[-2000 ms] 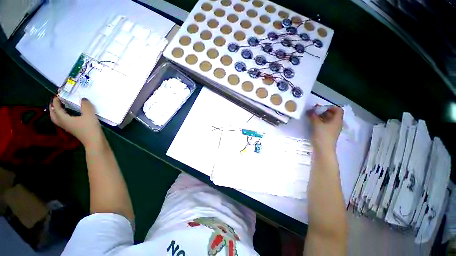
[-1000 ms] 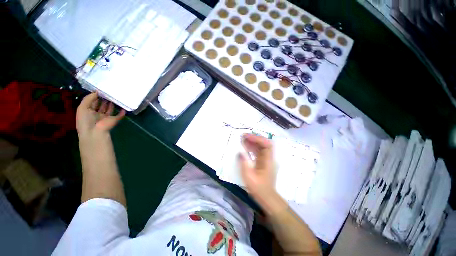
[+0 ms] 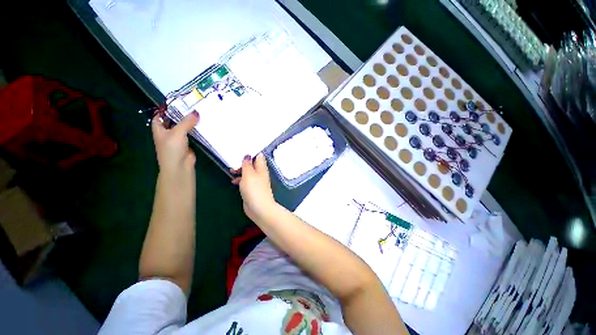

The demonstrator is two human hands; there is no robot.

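Note:
A pile of white card panels (image 3: 229, 131) lies at the upper left. Its top panel carries green circuit boards (image 3: 212, 80), a yellow part (image 3: 197, 95) and dark wires. My left hand (image 3: 174, 139) grips the pile's left corner, thumb on top. My right hand (image 3: 253, 185) grips its near corner, thumb on top, fingers partly hidden below the edge. How many panels the hands hold cannot be told. Another white panel (image 3: 366, 232) with a green board (image 3: 397, 221), a small yellow part and wires lies open at the lower right, touched by no hand.
A clear tub (image 3: 289, 176) with white pieces (image 3: 304, 154) stands right of the pile. A thick speaker tray (image 3: 392, 147) with round holes and wired discs is behind it. Upright card assemblies (image 3: 526, 291) stand at right, crumpled tissue (image 3: 487, 229) near them. A red object (image 3: 49, 124) is at left.
My right hand has moved left from the open panel to the pile's near corner. My left hand has moved onto the pile's left corner. The view has shifted left.

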